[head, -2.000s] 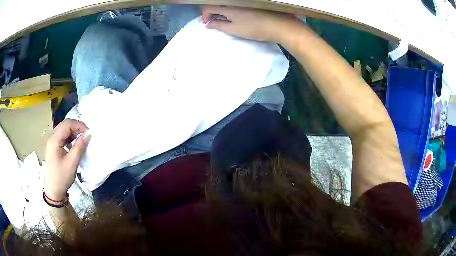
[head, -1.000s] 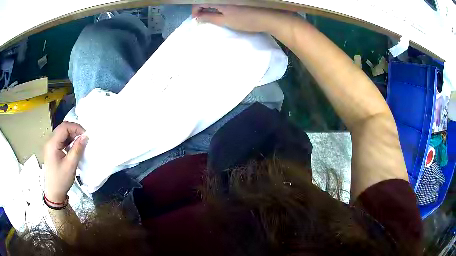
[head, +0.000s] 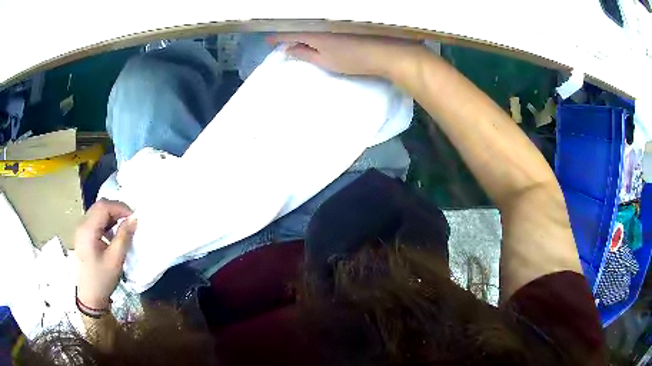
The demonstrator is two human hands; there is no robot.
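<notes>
A large white garment piece lies spread slantwise over the lap, from lower left to upper right. My left hand pinches its lower left end between thumb and fingers. My right hand is at its upper end, just below the table edge, with the fingers at the cloth's top corner. The right fingertips are partly hidden, but the cloth is held stretched between both hands.
The white table curves across the top. A blue bin with checked cloth stands at the right. A yellow tube and cardboard are at the left, above white pieces. Scraps lie on the green floor.
The view has shifted, so the table edge, hands and cloth sit slightly lower in the picture. Both hands keep their places on the cloth.
</notes>
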